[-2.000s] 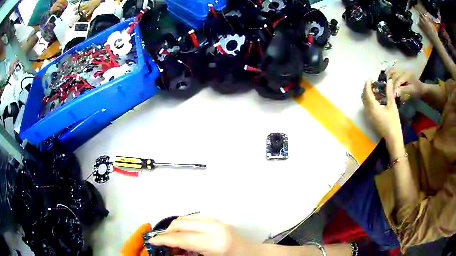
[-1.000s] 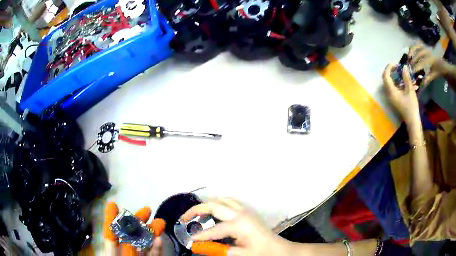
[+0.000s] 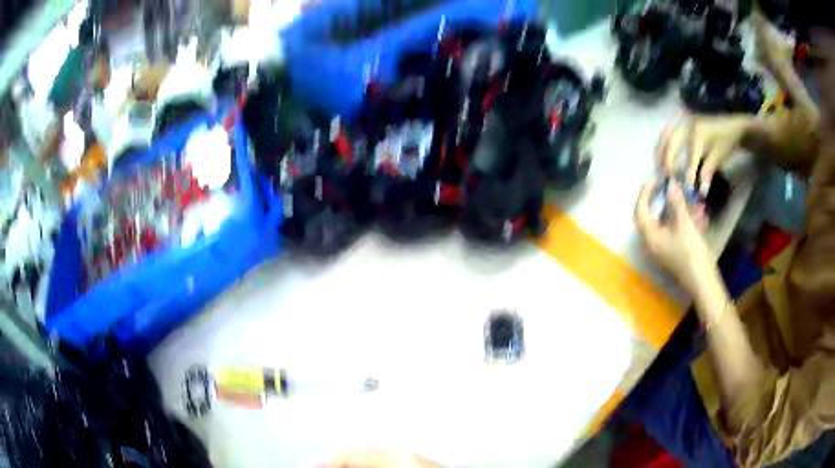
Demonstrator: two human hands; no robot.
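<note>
The frame is blurred. A sliver of my right hand (image 3: pixel 383 459) shows at the bottom edge; its fingers and anything in them are cut off. My left hand is out of the picture. A small dark camera module (image 3: pixel 504 336) lies alone on the white bench (image 3: pixel 403 311). A screwdriver (image 3: pixel 245 384) with a yellow-and-black handle lies at the left, its shaft pointing right. A dark LED board (image 3: pixel 197 390) lies at the handle's end.
A blue bin (image 3: pixel 174 279) of red and silver pieces stands at the left. Black housings (image 3: pixel 499 174) are heaped at the back, with more dark housings (image 3: pixel 119 411) at lower left. A coworker's hands (image 3: pixel 682 196) hold a part at the right, beyond orange tape (image 3: pixel 609 274).
The view has tilted up, so bench items sit lower in the picture. My left hand with the module, and the housing beside my right hand, have gone out of view.
</note>
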